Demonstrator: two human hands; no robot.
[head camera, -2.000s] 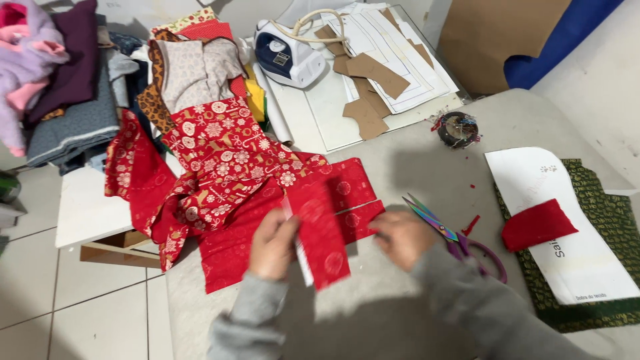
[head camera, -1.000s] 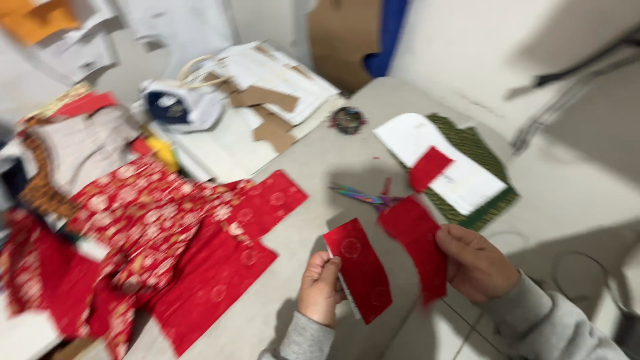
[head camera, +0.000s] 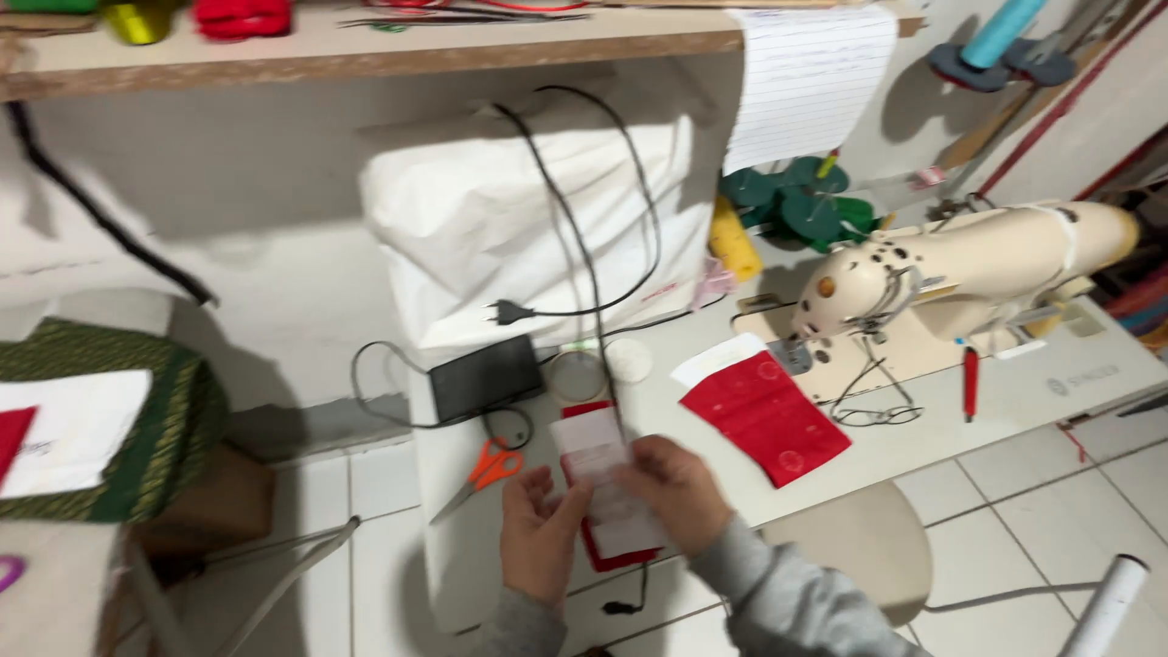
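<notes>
Over the near edge of the sewing machine table, both hands are at a red fabric piece backed with white material (head camera: 607, 497). My left hand (head camera: 543, 529) is at its left side, the fingers curled and the thumb touching or very near it; whether it grips is unclear. My right hand (head camera: 675, 493) holds its right edge between thumb and fingers. Another red printed fabric piece with a white strip (head camera: 766, 411) lies flat to the right, beside the cream sewing machine (head camera: 949, 265). Orange-handled scissors (head camera: 493, 465) lie left of my left hand.
Eyeglasses (head camera: 881, 415) and a red slim tool (head camera: 970, 385) lie before the machine. A black box with a cable (head camera: 486, 376), a round tin (head camera: 577, 374) and a white-covered object (head camera: 538, 210) stand behind the hands. A shelf (head camera: 365, 64) overhangs them. A stool (head camera: 858, 547) is below.
The view has swung from the cutting table to the sewing machine table. One second ago each hand held a red piece; now both hands are at one white-backed piece.
</notes>
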